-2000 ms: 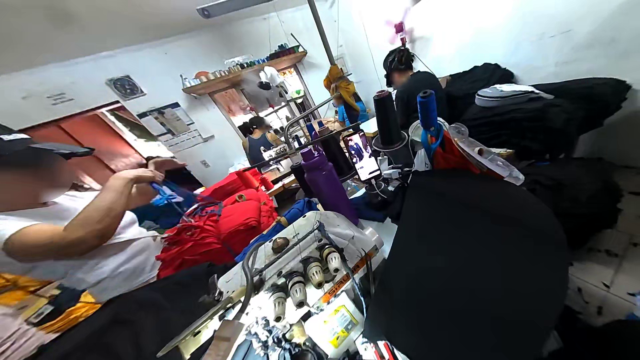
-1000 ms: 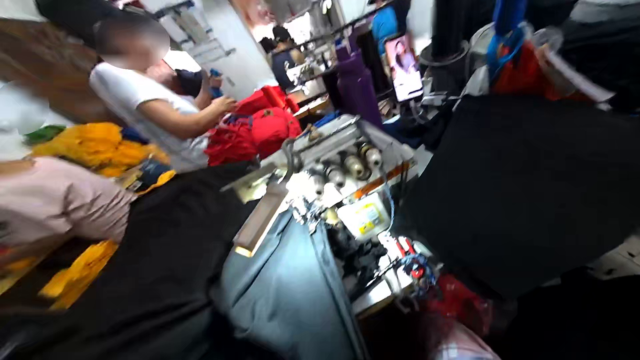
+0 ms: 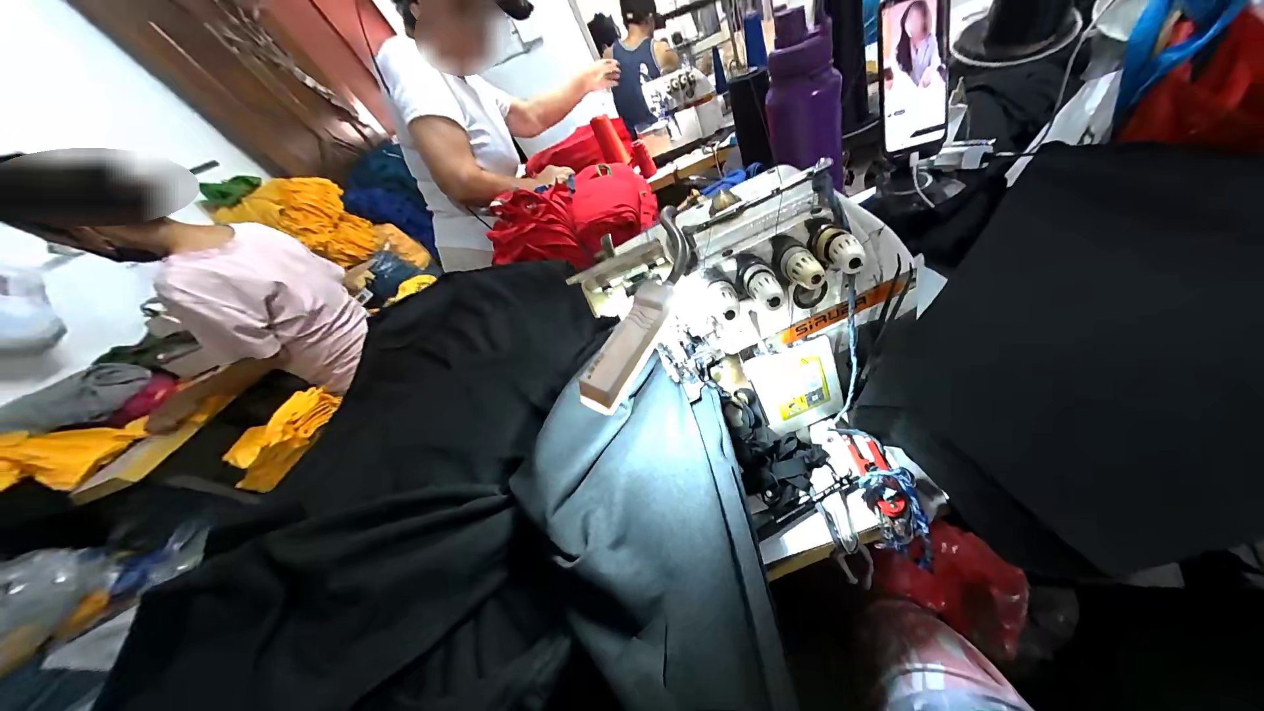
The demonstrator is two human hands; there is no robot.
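Neither my left hand nor my right hand is in view. A Siruba overlock sewing machine [image 3: 790,257] stands in the middle, with several thread tension dials [image 3: 834,247] on its front. Black fabric [image 3: 425,425] spreads from its left side toward the lower left. Under the machine's bright light, part of the cloth looks grey-blue [image 3: 652,523] and reaches up to the presser foot area. At the table corner by the machine lie red-handled thread snips [image 3: 874,474] with blue cord around them.
A purple bottle [image 3: 805,99] and a phone on a stand [image 3: 913,79] are behind the machine. Black fabric [image 3: 1086,365] covers the right side. A person in pink [image 3: 262,296] is at left; another in white [image 3: 454,138] handles red cloth [image 3: 612,202]. A red plastic bag [image 3: 968,583] hangs below.
The view has swung down and to the left, nearer the machine. The person in white no longer holds both hands up together; one is now at the red cloth, the other stretched out.
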